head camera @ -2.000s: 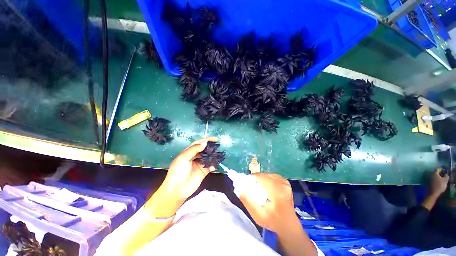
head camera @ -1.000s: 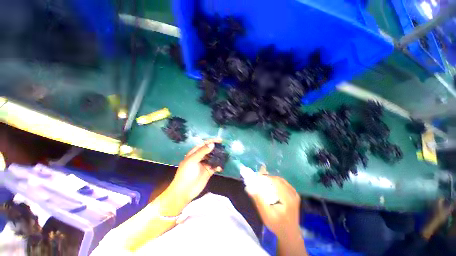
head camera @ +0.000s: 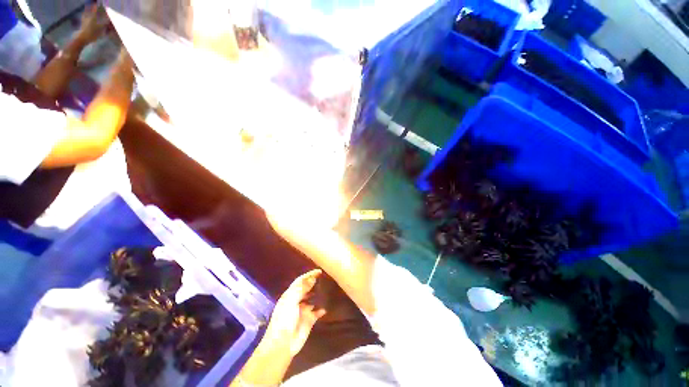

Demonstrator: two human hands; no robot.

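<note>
My left hand (head camera: 296,308) is low at centre, beside the receiving crate (head camera: 245,332). Its fingers are apart and partly curled, with no part visible in them. My right arm crosses from the lower right; my right hand (head camera: 296,229) is washed out by glare over the bench edge, so its grip cannot be told. The white glue bottle (head camera: 486,299) lies on the green bench. A single dark spiky cluster (head camera: 386,237) lies near the yellow strip (head camera: 366,215). Many clusters (head camera: 498,230) spill from the tipped blue crate (head camera: 574,162). More clusters (head camera: 147,325) are in the receiving crate.
Another person's arm (head camera: 94,136) is at the upper left, by the glaring bench surface (head camera: 227,113). A clear-panelled enclosure (head camera: 332,83) stands at the top centre. Blue rear crates (head camera: 642,132) holding dark parts stand at the upper right. A white liner (head camera: 64,329) lies in the receiving crate.
The view has swung left. The glue bottle has left my right hand and lies on the bench. The cluster no longer shows in my left hand, which is now beside the receiving crate. My right arm reaches left.
</note>
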